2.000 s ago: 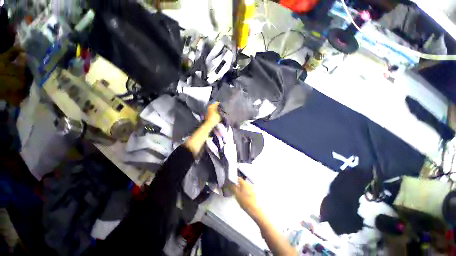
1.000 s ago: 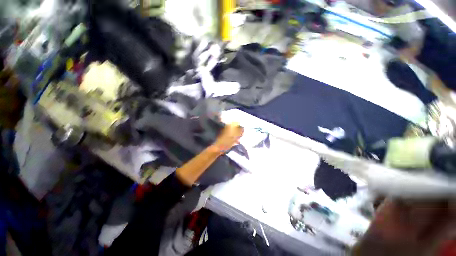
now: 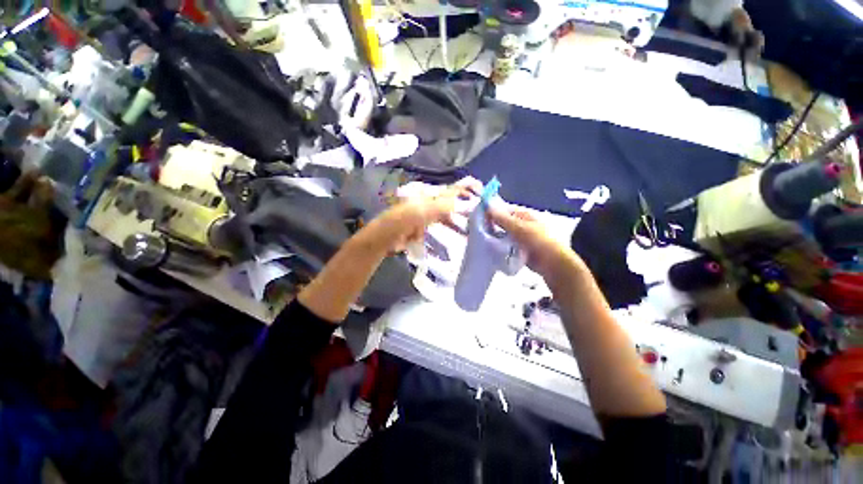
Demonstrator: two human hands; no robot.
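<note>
Both my hands are raised over the white sewing table (image 3: 426, 331), close together. Between them hangs a small light grey piece (image 3: 478, 269), with a bright blue bit (image 3: 490, 192) at its top edge. My right hand (image 3: 525, 236) grips its upper right side. My left hand (image 3: 431, 213) is at its upper left, fingers bent towards the blue bit; blur hides whether it grips the piece. The heap of grey cut panels (image 3: 303, 222) lies left of and behind my hands.
Navy fabric (image 3: 606, 156) lies behind, with a white strip on it. Scissors (image 3: 645, 225), thread cones (image 3: 800, 187) and the white sewing machine (image 3: 705, 369) are at right. A cream machine (image 3: 156, 208) and black plastic bag (image 3: 227, 95) are at left. Another person's hand (image 3: 743, 28) shows top right.
My right hand, out of clear sight one second ago, is now beside my left, with the light grey piece between them. My left hand has risen slightly. The camera view has shifted.
</note>
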